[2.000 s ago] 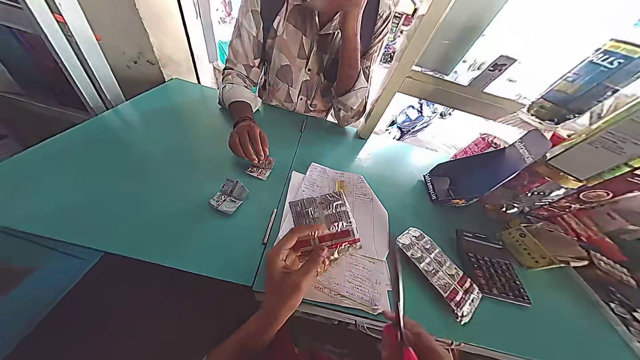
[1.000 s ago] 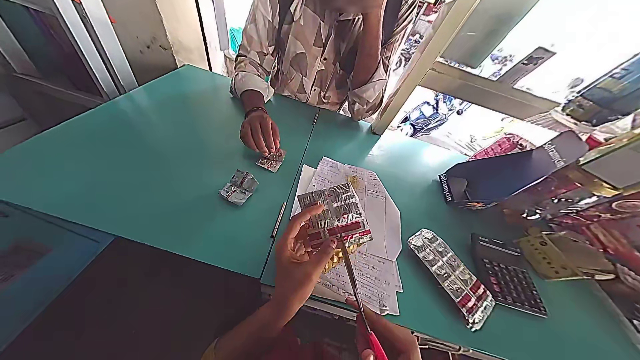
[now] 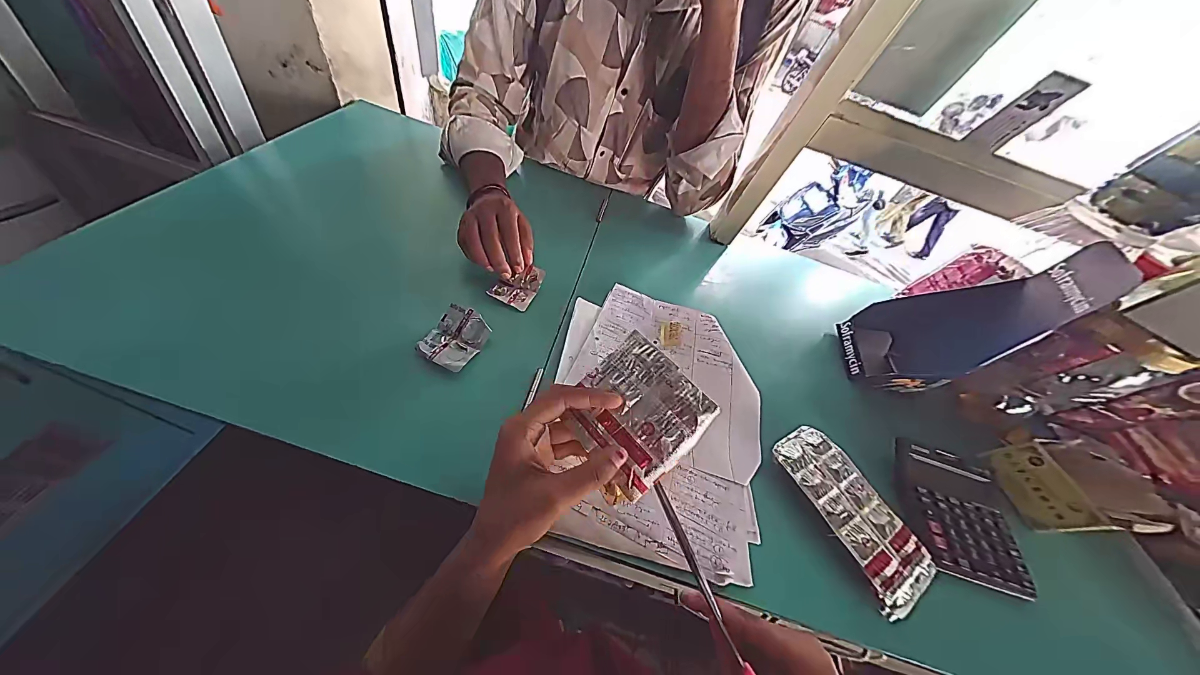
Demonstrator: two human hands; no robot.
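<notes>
Between its thumb and fingers my left hand [image 3: 544,469] grips a silver and red foil blister pack [image 3: 656,398] above some handwritten papers [image 3: 722,441]. From below, my right hand [image 3: 764,637] holds scissors [image 3: 692,544], partly cut off by the frame's bottom edge; the blade tips are at the pack's lower edge. Whether they touch the foil I cannot tell. A longer blister strip [image 3: 853,516] lies right of the papers. On the left part of the counter are two small cut foil pieces, one lying alone [image 3: 454,337], the other [image 3: 517,287] under a person's fingers.
Across the green counter [image 3: 281,281] stands a person in a patterned shirt [image 3: 600,94]. A calculator [image 3: 966,525] lies beside the long strip, near a yellow packet [image 3: 1050,487]. An open dark blue carton [image 3: 975,323] is at the right. A pen [image 3: 533,386] lies by the papers.
The scissors have come up from beside the papers to the blister pack in my left hand. That pack is now tilted differently. The person's hand stays at the small foil piece.
</notes>
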